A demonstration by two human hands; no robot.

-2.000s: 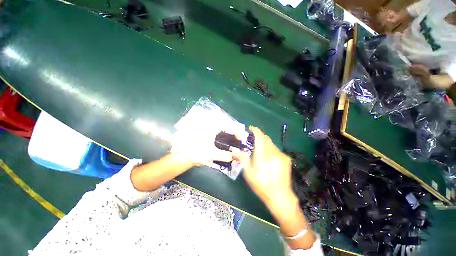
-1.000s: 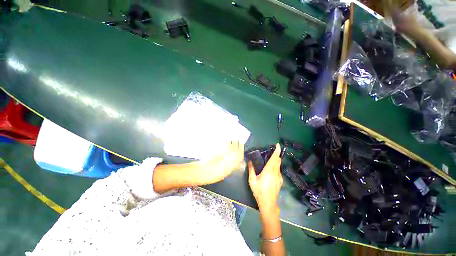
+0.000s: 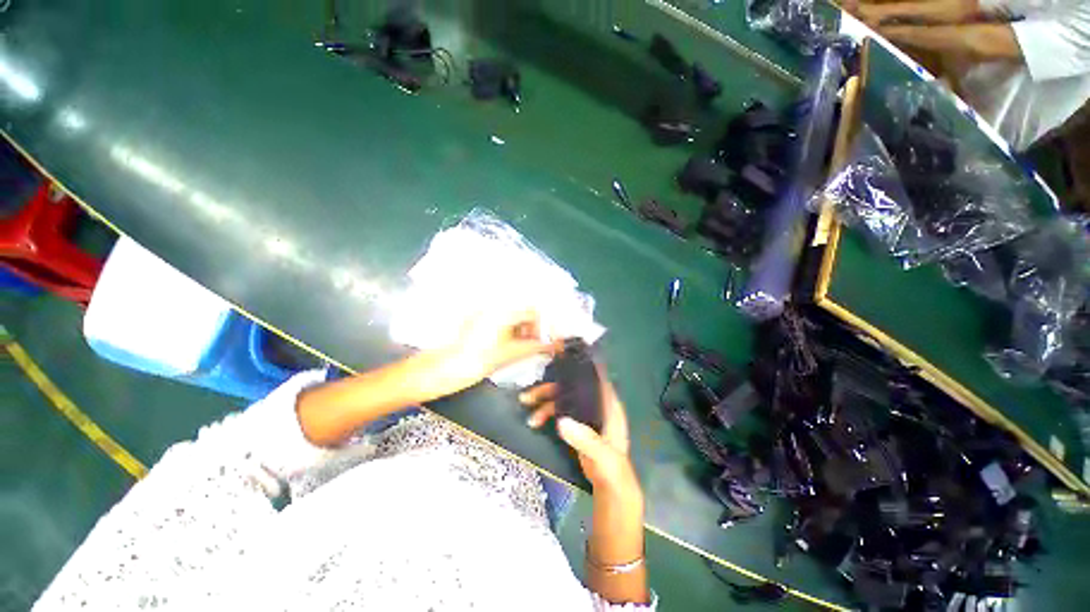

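Note:
My right hand is shut on a black power adapter at the right front corner of the white stack. My left hand lies over the lower part of the white stack, its fingertips near the top end of the adapter. Whether the left fingers pinch a bag or the adapter's cord cannot be made out against the bright white. Clear film shows at the stack's far edge.
A large pile of black adapters lies at right, below the raised board's wooden edge. Bagged adapters lie on the board. A bluish tube runs beside it. Scattered adapters lie on the conveyor. Another person's hands show upper right.
My right hand has taken hold of an adapter from the pile's near side and moved left to the stack. My left hand has shifted slightly left, its fingers now near the adapter.

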